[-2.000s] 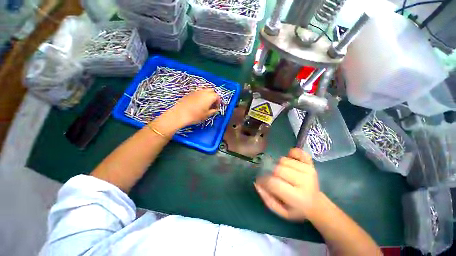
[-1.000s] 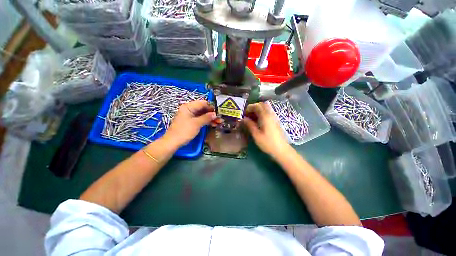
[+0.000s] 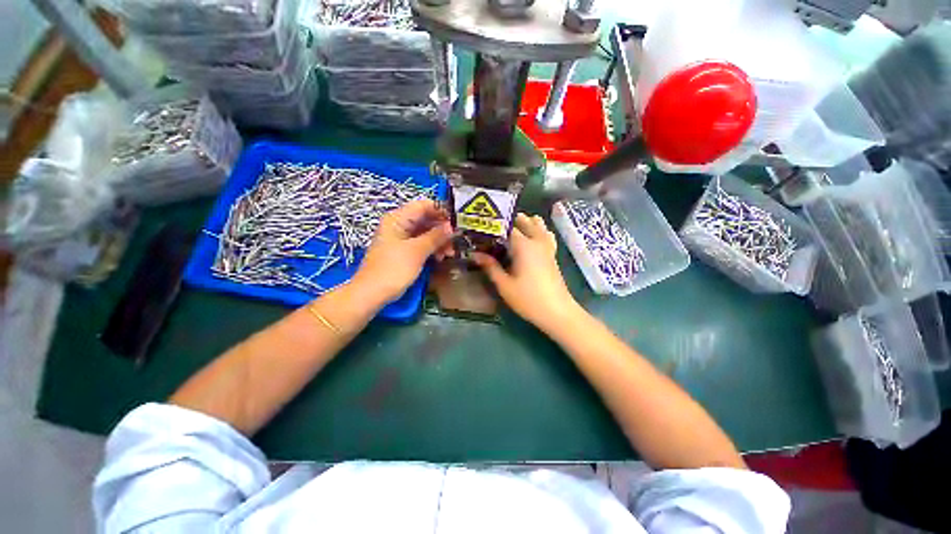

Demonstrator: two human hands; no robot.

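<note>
The hand press stands at the centre, with a warning label on its front. My left hand is at the left side of the fixture, fingertips pinched together. My right hand is at the right side, its fingertips reaching in under the label. Whether a pin is between the fingertips is too small to tell. The lever's red ball knob is up at the right, untouched. The blue tray, heaped with thin metal pins, is left of the press.
A clear box with pins is right of the press, more boxes further right. Filled boxes are stacked behind the tray. A red tray is behind the press. A black phone and plastic bag lie left.
My left hand has gone from the tray and my right hand from the lever to the fixture. The red knob is now uncovered and raised. Lately my right fingertips moved inward below the label.
</note>
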